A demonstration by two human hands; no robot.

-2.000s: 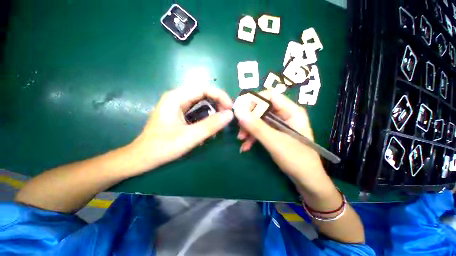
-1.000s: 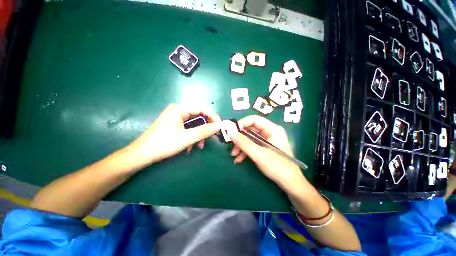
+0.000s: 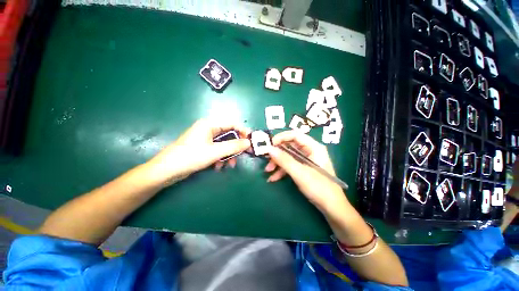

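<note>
My left hand (image 3: 207, 145) is bare and holds a black housing (image 3: 227, 138) with a bright rim, partly covered by the fingers. My right hand (image 3: 299, 159) holds silver tweezers (image 3: 318, 167), which slant down to the right across the palm. A white die-cut pad (image 3: 260, 142) with a small dark window and dark edge is between the fingertips of both hands, beside the housing. Several similar white pads (image 3: 275, 117) lie loose on the green bench beyond my right hand, some overlapping. Another black housing (image 3: 215, 74) lies on the bench beyond my left hand.
A large black blister tray (image 3: 398, 211) with bright-rimmed housings and small white parts stands at the right. A pale metal rail (image 3: 227, 16) with a bracket (image 3: 291, 23) runs along the far edge. Something red (image 3: 14, 34) is far left. Another person's blue sleeve shows at lower right.
The view has shifted, bringing the far rail and red object into sight. The pad between the hands has turned more upright, its window facing the camera. The housing remains in my left hand.
</note>
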